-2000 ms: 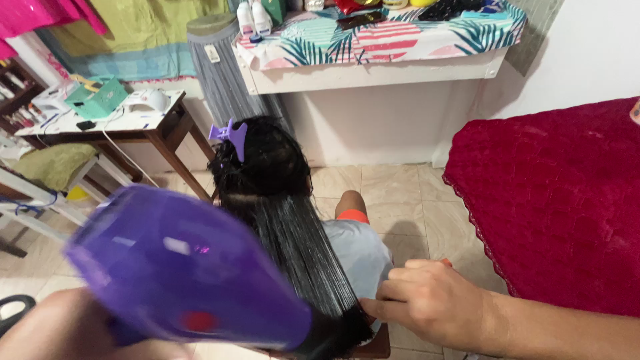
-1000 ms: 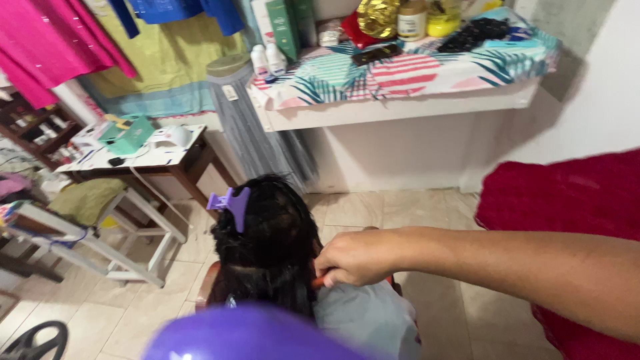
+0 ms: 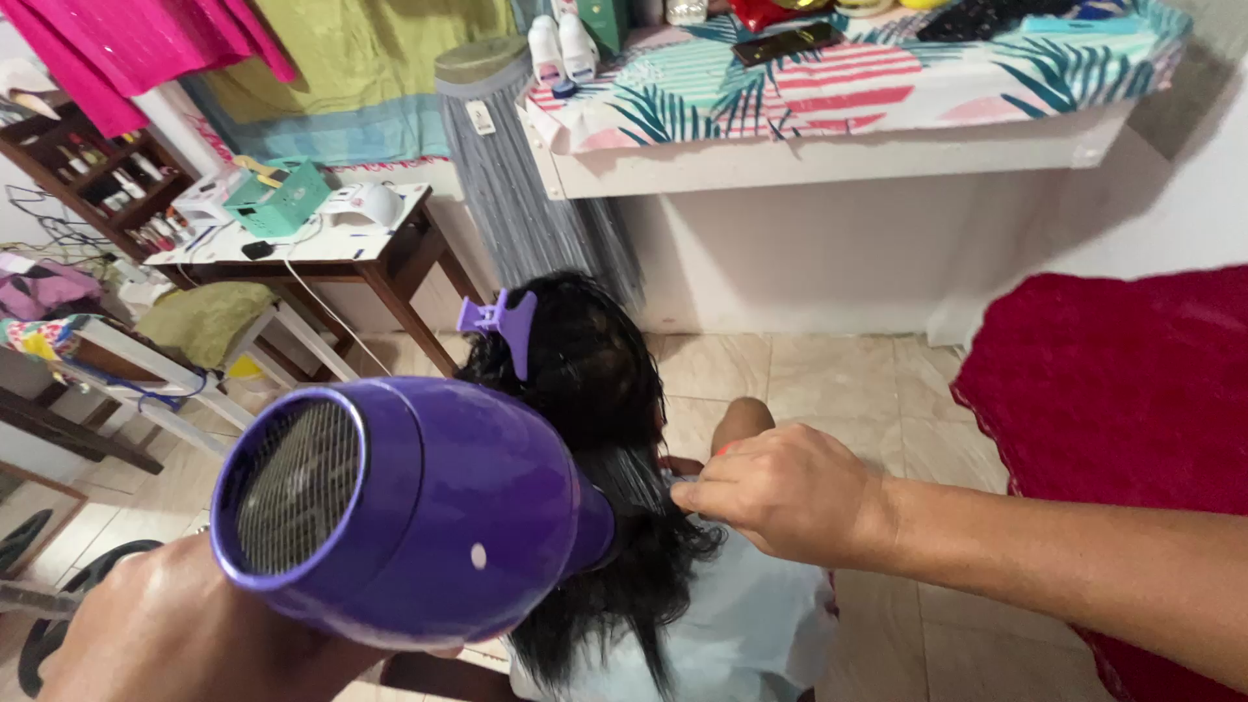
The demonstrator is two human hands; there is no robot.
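A purple hair dryer [image 3: 487, 517] is gripped by my left hand [image 3: 195, 624], its grille facing me and its nozzle at the dark hair [image 3: 624, 546] of a seated person. That person, seen from behind, wears a pale top [image 3: 760, 604]. A purple claw clip [image 3: 507, 322] holds hair at the upper left of the head. My right hand [image 3: 790, 492] is closed just right of the hair ends, with a bit of orange showing at its fingers; what it holds is mostly hidden.
Ahead, a wall shelf with a leaf-print cloth [image 3: 682, 107] bears bottles and a phone [image 3: 788, 44]. A small table [image 3: 283, 249] with a teal basket [image 3: 278, 200] and a cushioned stool [image 3: 205, 317] stand left. A red cover [image 3: 1121, 390] lies right.
The hair dryer has risen from the bottom edge into fuller view beside the hair. My right hand has moved away from the head, to the right of the hair ends.
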